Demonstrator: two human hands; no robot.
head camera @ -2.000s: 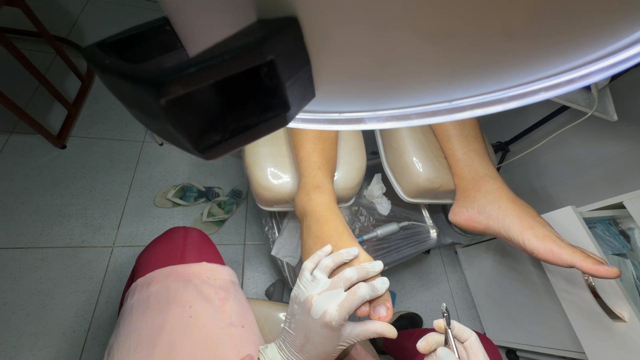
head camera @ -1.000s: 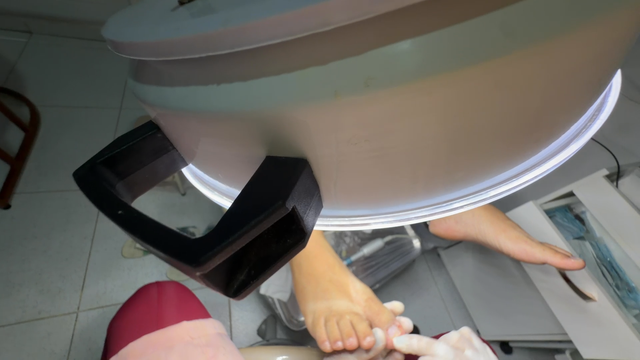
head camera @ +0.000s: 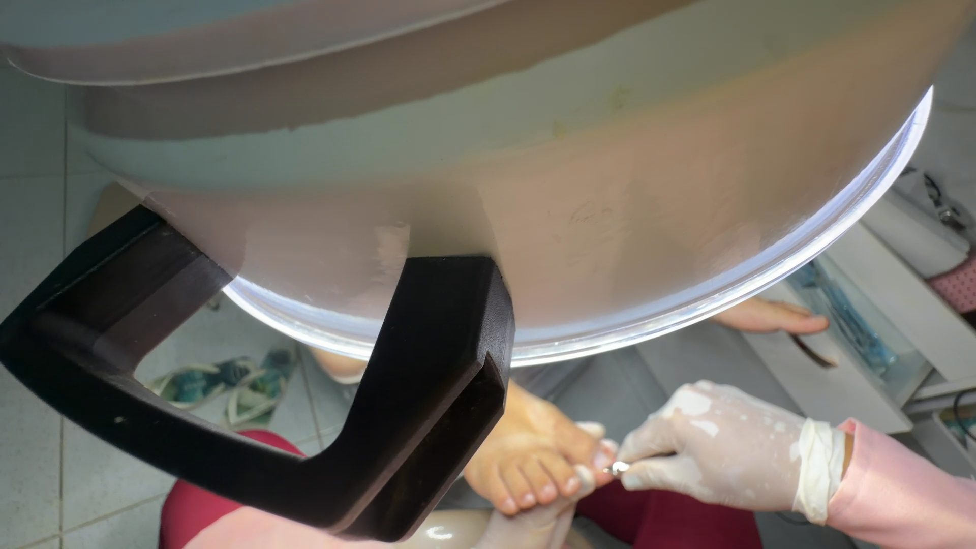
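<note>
My right hand [head camera: 709, 450], in a white glove, grips a small metal nipper [head camera: 616, 468], its tip at the big toe of a person's foot [head camera: 534, 457]. Most of the tool is hidden by my fingers. My left hand [head camera: 534, 526], gloved too, holds this foot from below, with fingertips showing around the big toe; the rest of the hand is out of sight. The person's other foot [head camera: 770, 315] shows at the right, partly behind the lamp.
A large round lamp [head camera: 534, 252] with a lit rim and a black handle [head camera: 305, 473] covers much of the view. An open drawer [head camera: 854, 320] with blue packets stands at the right. Sandals [head camera: 259, 389] lie on the tiled floor at the left.
The lamp covers more of the view, which has shifted. My left hand has gone from the top of the foot to beneath it. My right hand has brought the nipper to the big toe.
</note>
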